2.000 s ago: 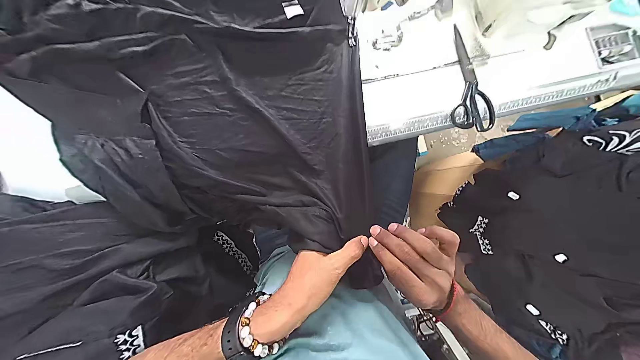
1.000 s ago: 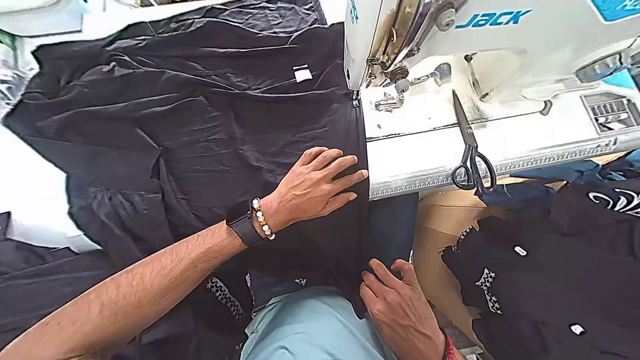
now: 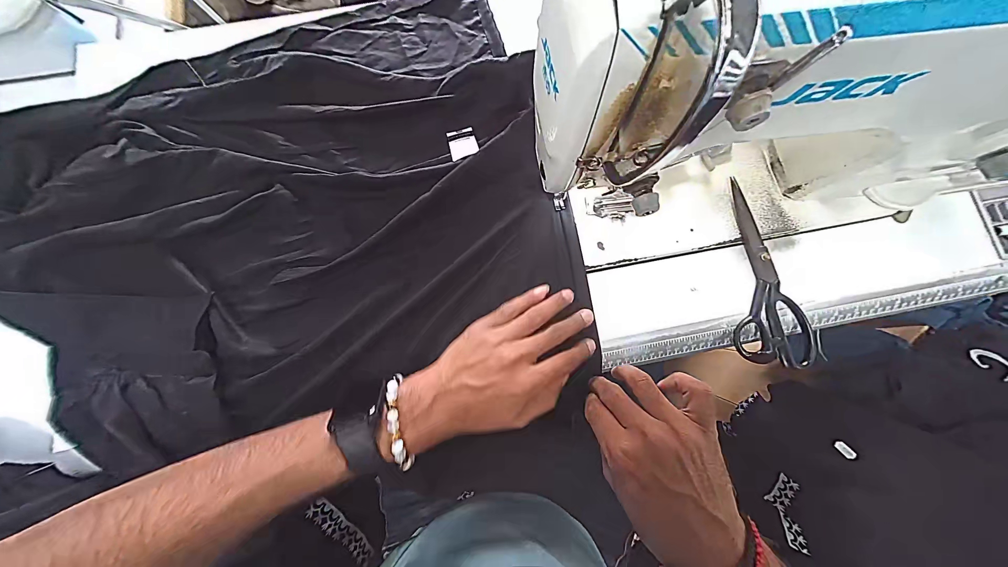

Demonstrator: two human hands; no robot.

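Note:
Black fabric with a small white label spreads to the left of a Jack sewing machine. Its right edge runs under the presser foot. My left hand lies flat on the fabric near that edge, fingers slightly spread, gripping nothing. My right hand pinches the fabric's edge with bent fingers, just in front of the machine bed; the fingertips are partly hidden. Black-handled scissors rest on the machine bed, blades pointing away from me.
A measuring scale runs along the bed's front edge. More black fabric with white embroidery lies at the lower right. Another embroidered piece shows below my left forearm. My knee or lap, in light blue-green cloth, is at the bottom.
Two seconds ago both hands met at the fabric's near edge. My left hand has since moved forward onto the fabric and lies flat there. The view has shifted, showing more of the machine.

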